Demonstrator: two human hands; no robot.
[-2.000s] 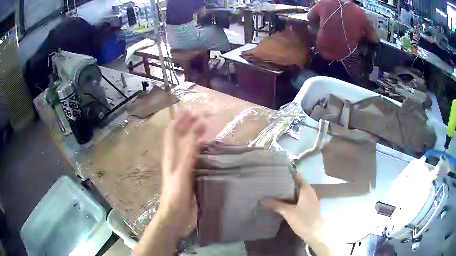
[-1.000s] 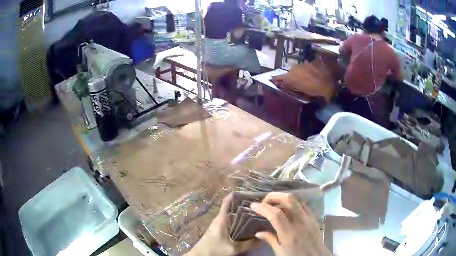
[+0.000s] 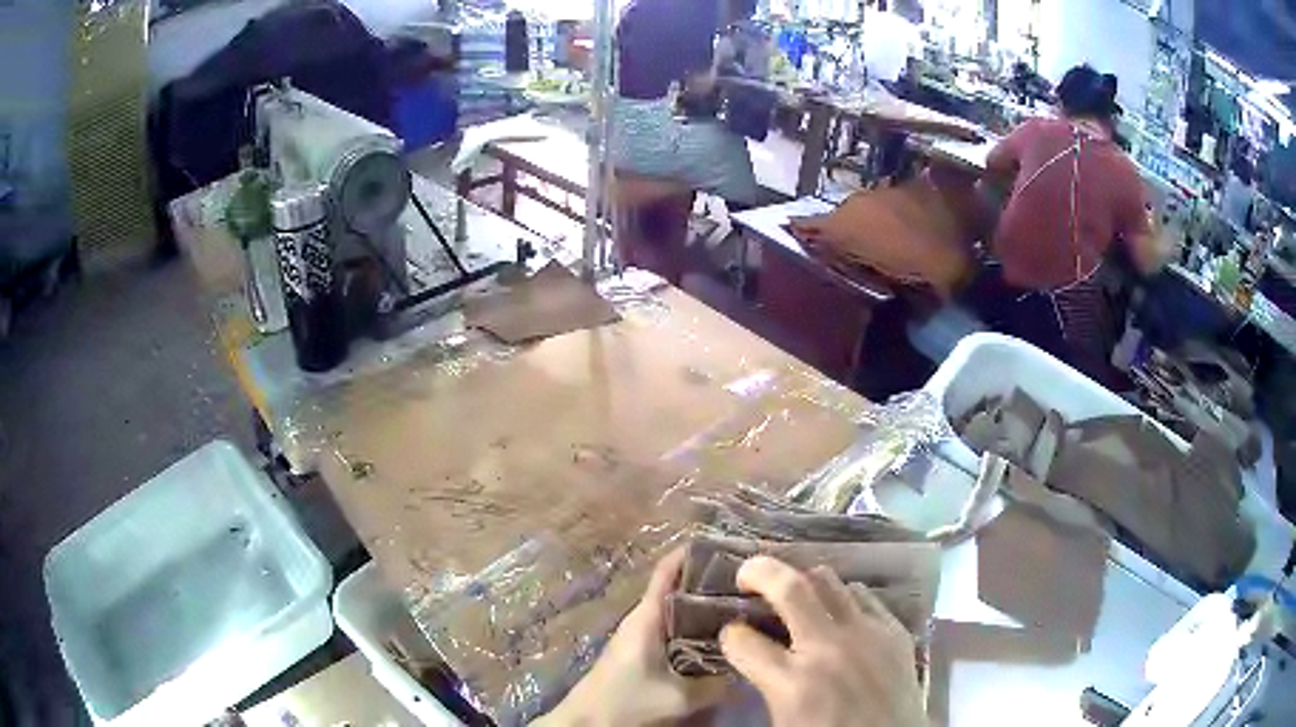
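Note:
A thick stack of brown cloth pieces [image 3: 718, 575] is held at the bottom centre, its layered edges showing. My left hand [image 3: 633, 660] grips its left side from below. My right hand [image 3: 817, 639] lies over its front and right, fingers pressing on the folded layers. More layers fan out behind my fingers. A narrow brown strip [image 3: 978, 500] runs from the stack's right side towards a flat brown piece [image 3: 1042, 557] on the white sewing table [image 3: 995, 682].
A film-covered brown board [image 3: 469, 412] lies ahead, with a sewing machine [image 3: 334, 171] and dark bottle [image 3: 310, 284]. A white tub [image 3: 185, 582] stands left. Another tub [image 3: 1016, 355] holds brown cloth. A white machine head [image 3: 1208, 653] is at right. People sit beyond.
The stack was held upright with its broad face showing and my left hand raised. Now both hands hold it lower, layers folded between them. The view has shifted, and the right fingers have moved slightly.

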